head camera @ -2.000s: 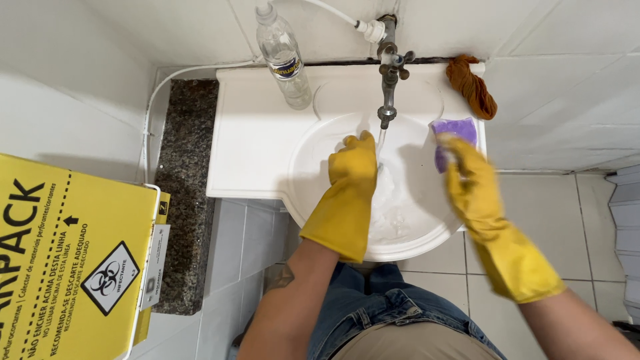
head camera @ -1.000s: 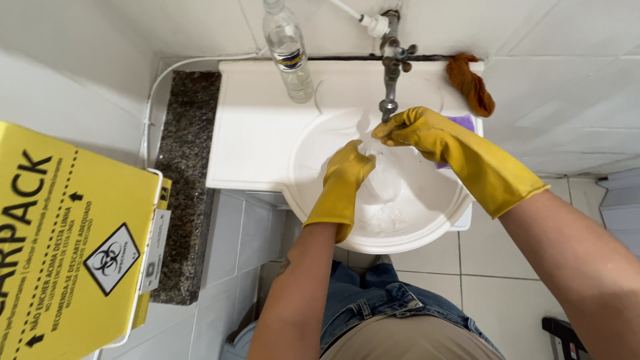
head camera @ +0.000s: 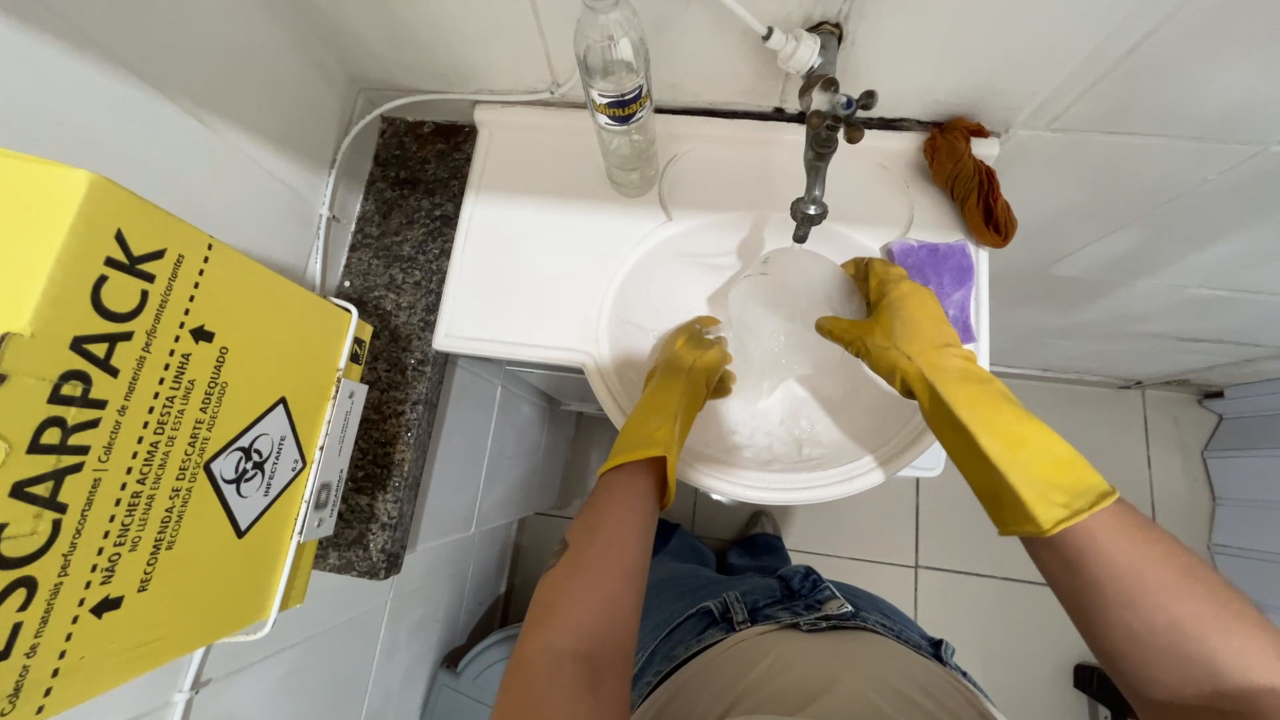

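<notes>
Both my hands wear yellow rubber gloves over a white sink basin (head camera: 640, 270). A translucent, whitish rounded object (head camera: 790, 300), its exact kind unclear, lies between them under the metal faucet (head camera: 815, 170). My right hand (head camera: 885, 325) grips its right side, thumb toward me. My left hand (head camera: 692, 365) is at its left, fingers curled; whether they hold its edge cannot be told. Water and some foam show in the basin below. A purple sponge (head camera: 935, 280) rests on the sink's right ledge, just beyond my right glove.
A clear plastic Minuano bottle (head camera: 620, 110) stands on the sink's left back ledge. Brown cloth (head camera: 970, 183) lies at the back right corner. A yellow sharps box (head camera: 170, 420) in a white wire holder juts in at left, by a dark granite slab (head camera: 395, 300).
My right hand first leaves the purple sponge on the right ledge, then comes to the object under the faucet. The whitish object now shows more fully between my hands.
</notes>
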